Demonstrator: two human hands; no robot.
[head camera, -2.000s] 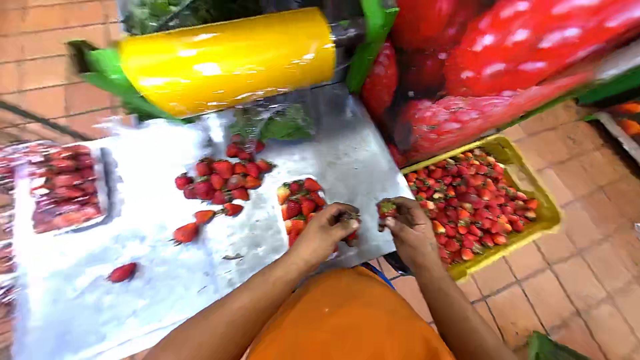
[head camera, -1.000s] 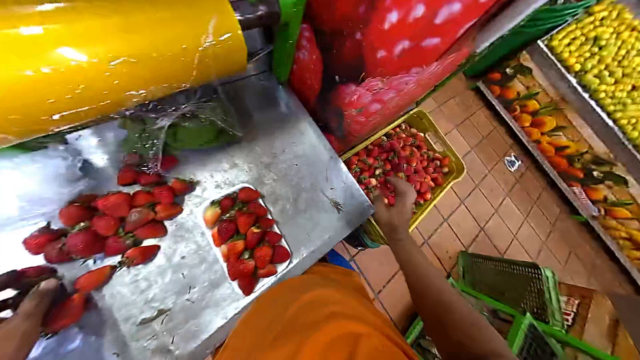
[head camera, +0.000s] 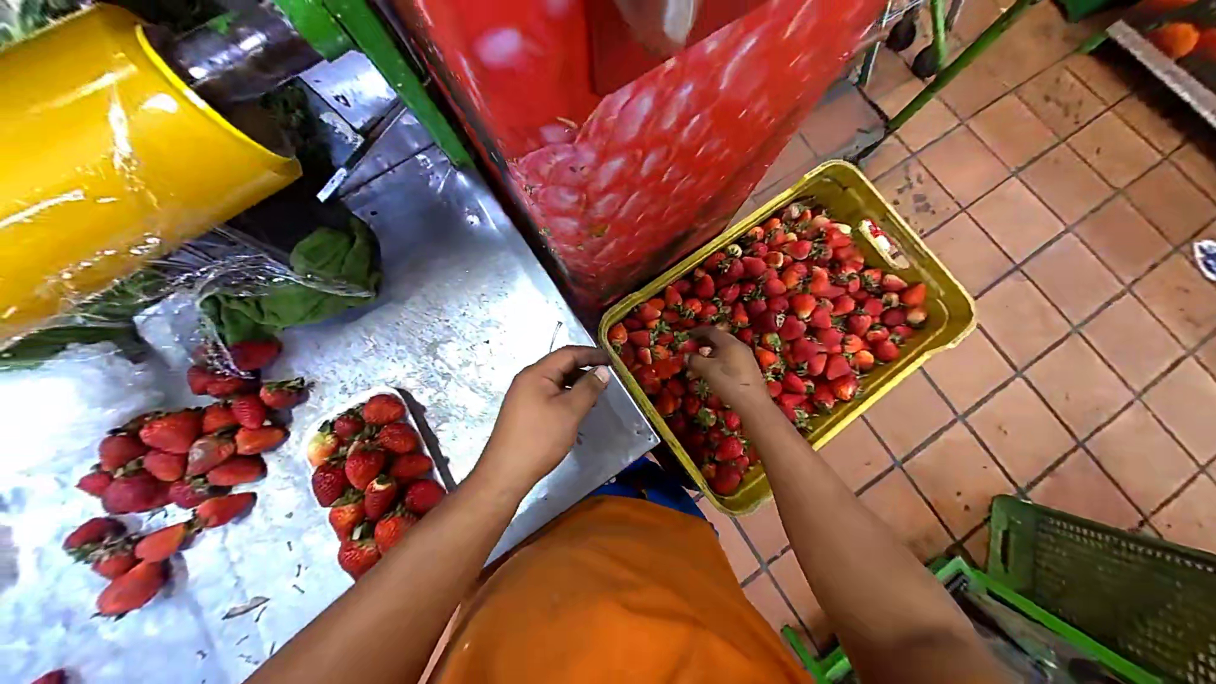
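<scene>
My right hand (head camera: 730, 369) reaches into a yellow plastic crate (head camera: 950, 304) full of strawberries (head camera: 803, 304); its fingertips are among the berries, and whether they grip one I cannot tell. My left hand (head camera: 551, 404) is over the metal table's right corner, just left of the crate, thumb and forefinger apart, with nothing seen between them. To its left, a white tray (head camera: 312, 427) filled with strawberries (head camera: 366, 467) rests on the metal table (head camera: 456, 294). Farther left lies a loose pile of strawberries (head camera: 176, 456).
A yellow roll with clear film (head camera: 123, 171) spans the table's back left, above green leaves (head camera: 294, 285). A red panel with a berry picture (head camera: 646, 142) stands behind the crate. Green crates (head camera: 1102, 579) are at the lower right on the tiled floor (head camera: 1064, 351).
My left hand, at the loose pile on the left a second ago, has moved right to the table's corner and holds no berries now. My right hand is still in the crate.
</scene>
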